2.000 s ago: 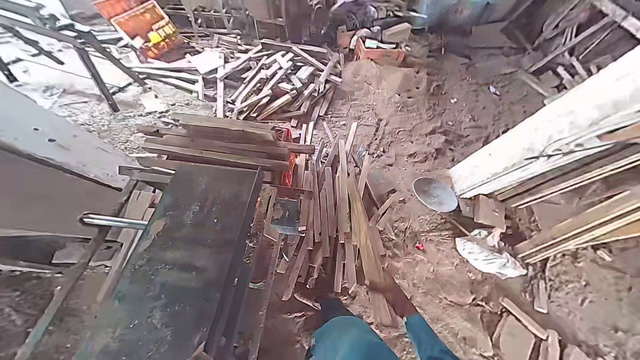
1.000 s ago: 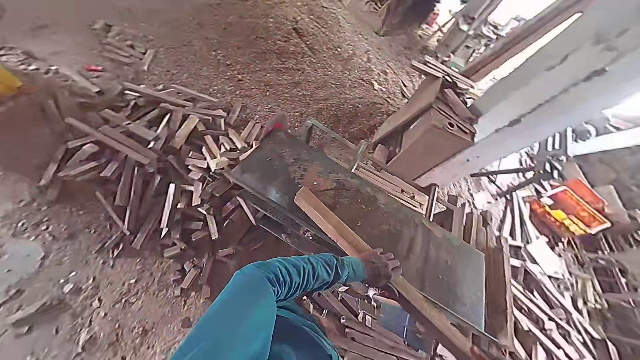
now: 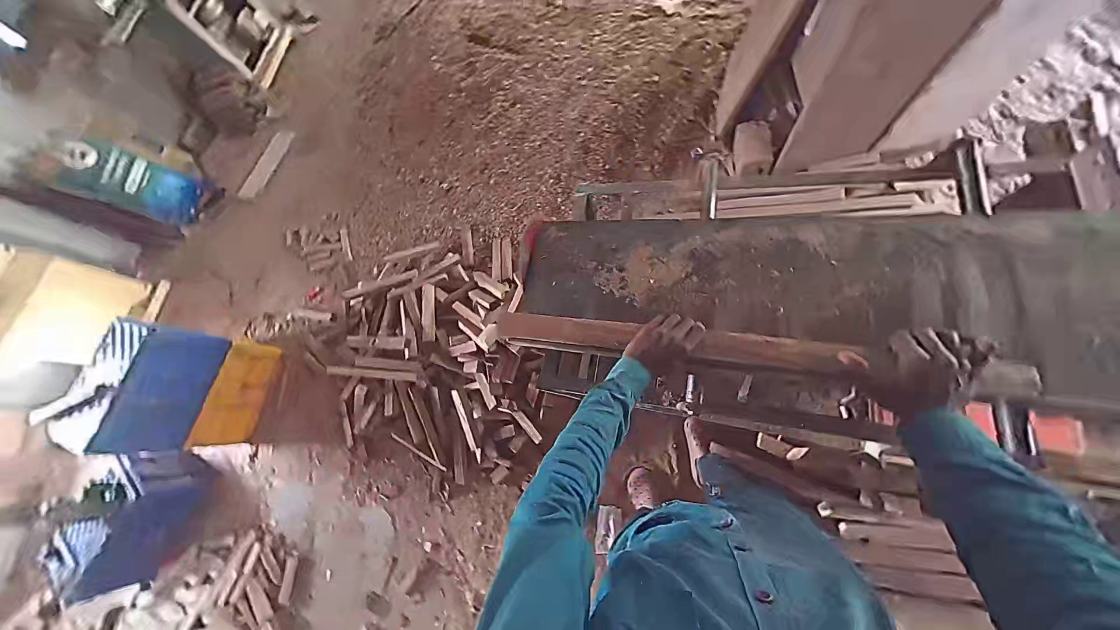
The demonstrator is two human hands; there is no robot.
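Observation:
A long wooden batten (image 3: 770,348) lies along the near edge of a dark metal machine table (image 3: 840,271). My left hand (image 3: 665,341) rests over the batten left of its middle, fingers curled across it. Farther right, my right hand (image 3: 932,367) grips the batten close to its right end; motion blur softens its fingers. Behind the batten, the table's worn top shows a rusty brown patch. Below the near edge, metal frame parts show between my two arms.
Cut wood offcuts (image 3: 429,350) are heaped on the ground left of the table. Longer wood strips (image 3: 910,551) lie at the lower right beside my body. Battens (image 3: 840,203) sit behind the table in a metal frame. A blue and yellow sheet (image 3: 166,385) is at the left.
The batten, slanted across the table one second ago, now lies along its near edge. Both hands are now plainly on it. The view has turned strongly.

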